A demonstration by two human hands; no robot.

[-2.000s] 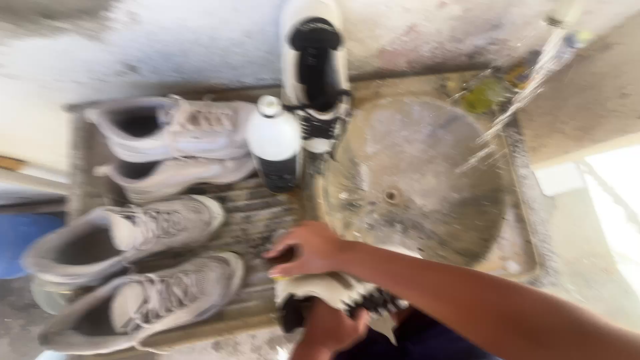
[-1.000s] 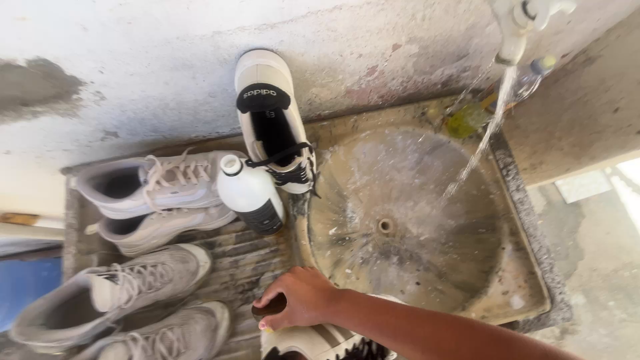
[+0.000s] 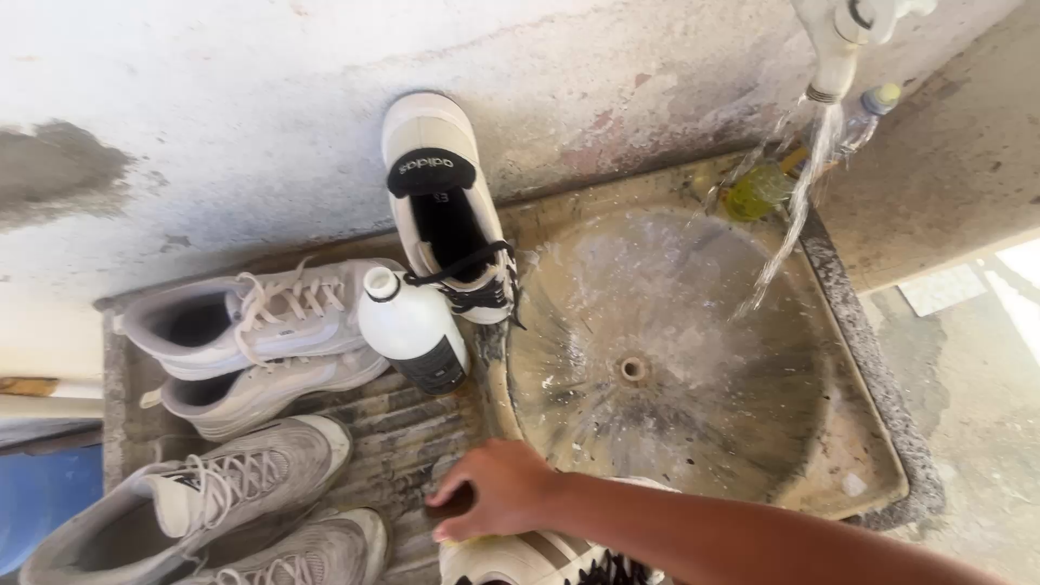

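Observation:
My right hand (image 3: pixel 500 491) is curled around a small brown object, likely a scrubbing brush, mostly covered by the fingers, with a bit of yellow below them. It rests against the upper edge of a white shoe with brown stripes and black laces (image 3: pixel 520 559), cut off at the bottom. My left hand is out of view. A white and black adidas shoe (image 3: pixel 443 138) leans on the wall behind, beside a white bottle with a black label (image 3: pixel 406 329). Pale lace-up shoes (image 3: pixel 305 325) and greyish, dirty-looking ones (image 3: pixel 284 459) lie at left.
Water runs from a white tap (image 3: pixel 833 69) into the round sink basin (image 3: pixel 691 390) with a drain hole. A yellow-green bottle (image 3: pixel 751 193) and a clear bottle (image 3: pixel 881 99) stand at its back right corner. The ribbed washboard (image 3: pixel 406 431) adjoins the basin. Something blue (image 3: pixel 53 496) is at far left.
My left hand, seen at the striped shoe two seconds ago, is out of view. My right hand stays at that shoe. The view has shifted, bringing the tap into sight.

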